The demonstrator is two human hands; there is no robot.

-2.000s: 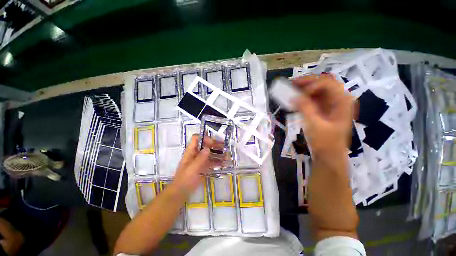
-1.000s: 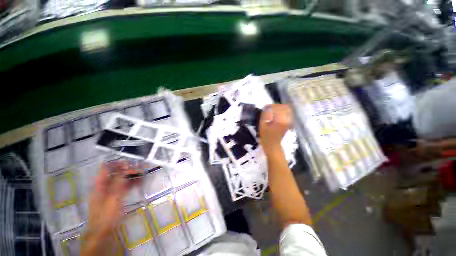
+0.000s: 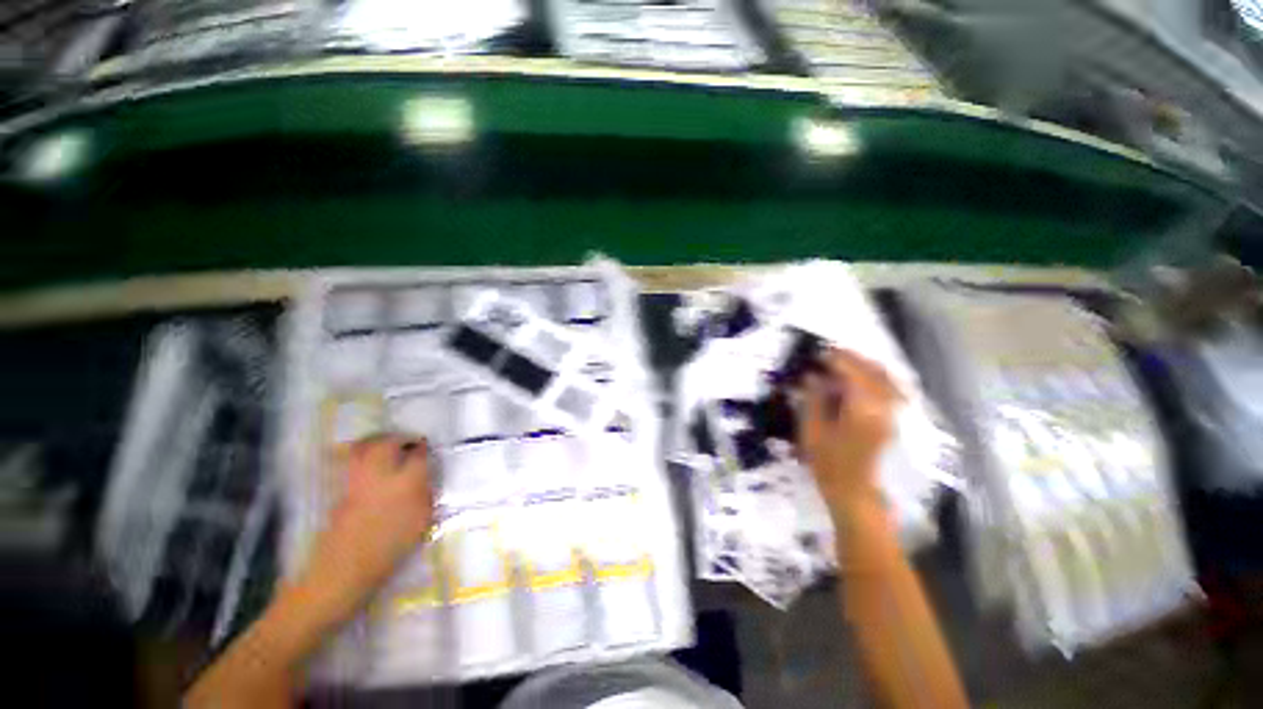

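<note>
The view is blurred. The blister tray (image 3: 665,554) lies in front of me with rows of pockets, some holding yellow-edged frames (image 3: 478,593). A die-cut sticker sheet (image 3: 565,398) with black rectangles lies slanted on its upper right part. My left hand (image 3: 381,492) is over the tray's left side, fingers curled; a small dark spot shows at its fingertips, and I cannot tell if it holds something. My right hand (image 3: 848,423) is over the white waste liner pile (image 3: 755,519), fingers at the black pieces (image 3: 773,416); whether it grips one is unclear.
A sheet stack (image 3: 194,471) lies left of the tray. Stacked filled trays (image 3: 1087,485) lie right of the waste pile. A green belt (image 3: 623,194) with a pale edge rail runs across beyond the bench. More trays (image 3: 658,31) lie past the belt.
The view swung right, then partly back left. My right hand moved from over the tray's right side to the waste pile. My left hand moved to the tray's left side and its fingers curled.
</note>
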